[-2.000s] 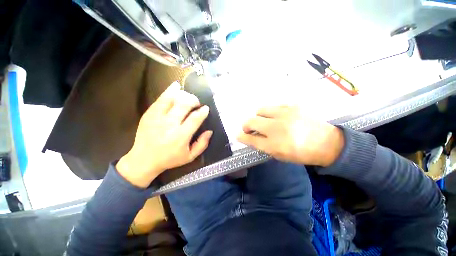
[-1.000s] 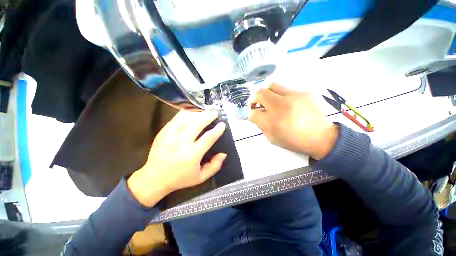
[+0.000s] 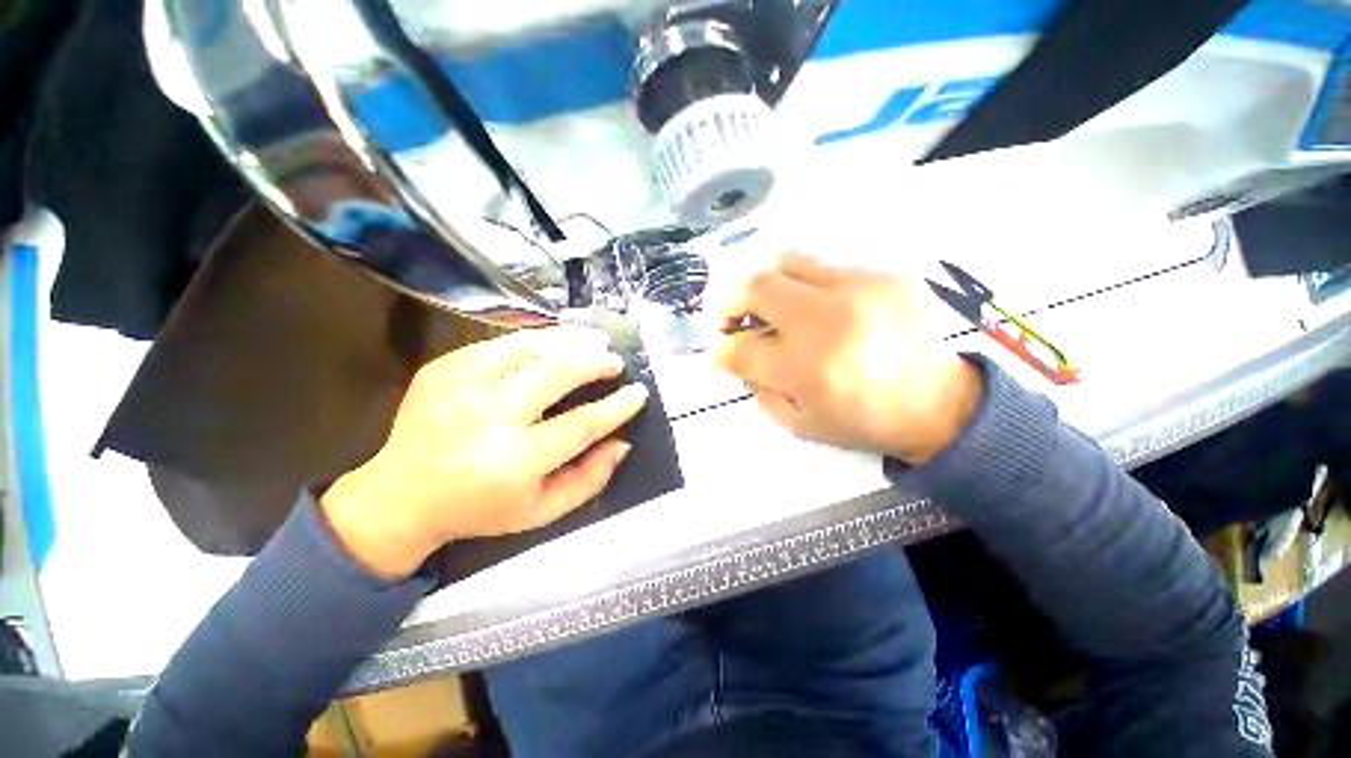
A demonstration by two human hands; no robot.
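Observation:
The dark brown garment piece [image 3: 282, 370] lies on the white table left of and under the needle area. Its straight black band [image 3: 648, 444] runs from the presser foot [image 3: 605, 304] toward the front edge. My left hand [image 3: 496, 444] lies flat on the cloth with its fingertips close to the presser foot, pressing rather than gripping. My right hand [image 3: 845, 356] is just right of the needle area, fingers curled, with a small dark thing at the fingertips that I cannot make out. The needle itself is hard to see in the glare.
The sewing machine head [image 3: 578, 89] has a ribbed dial [image 3: 714, 160] and a curved chrome guard [image 3: 356, 193]. A black strip [image 3: 1082, 74] hangs over it. Open thread snips [image 3: 1008, 323] lie right of my right hand. Measuring tape edging [image 3: 711, 581] runs along the front.
My right hand has moved from the front edge up beside the needle area. The cloth has advanced a little under the foot, its front end now farther from the table edge. The view has shifted.

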